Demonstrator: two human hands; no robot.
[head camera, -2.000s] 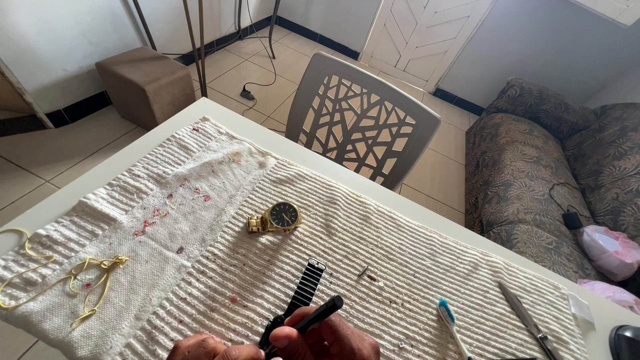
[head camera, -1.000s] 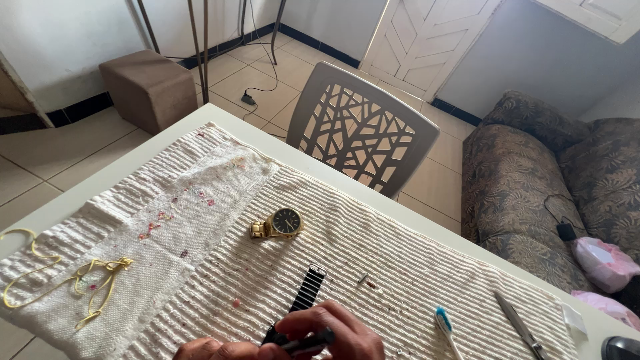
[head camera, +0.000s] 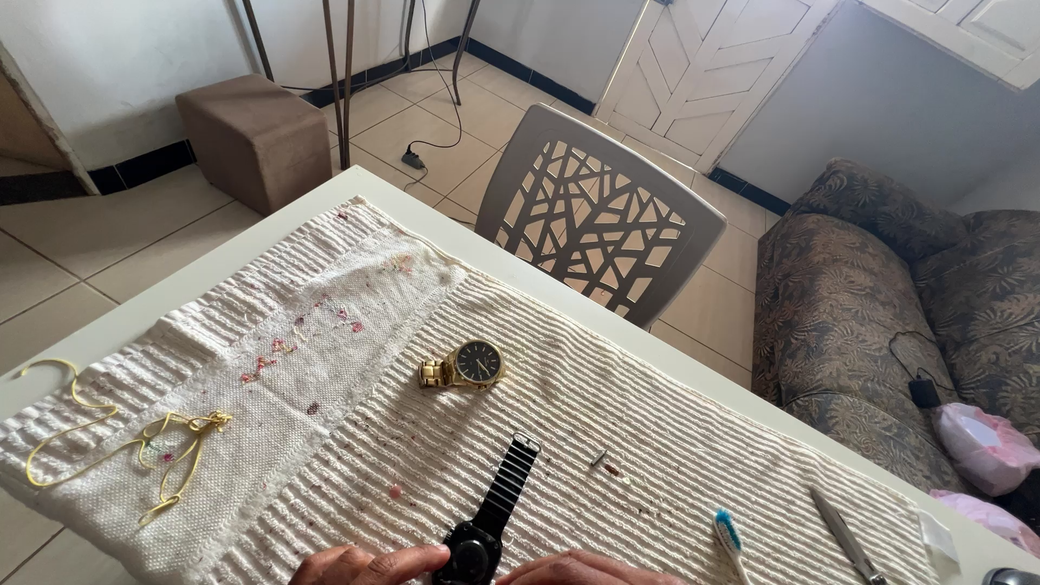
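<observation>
A black smartwatch (head camera: 470, 556) lies face down at the bottom edge, its back with the round sensor facing up and its black strap (head camera: 508, 481) stretched away over the ribbed cloth. My left hand (head camera: 370, 565) reaches in from the left, its index fingertip at the edge of the watch case. On the other side, my right hand (head camera: 585, 569) rests low beside the case, partly cut off by the frame; what its fingers hold is hidden. Farther up lies a gold wristwatch with a black dial (head camera: 478, 362). A small metal pin (head camera: 599, 457) lies right of the strap.
A white ribbed cloth (head camera: 650, 406) covers much of the white table (head camera: 268, 244). Yellow cord (head camera: 191, 455) lies at left. At right are a toothbrush (head camera: 730, 536), a metal tool with a pointed blade (head camera: 841, 528) and a dark rounded object (head camera: 1007, 576). A chair (head camera: 528, 122) stands beyond the table.
The black pen-like tool seen in my hands earlier is out of sight. My hands have moved lower and apart, and the watch case now shows between them.
</observation>
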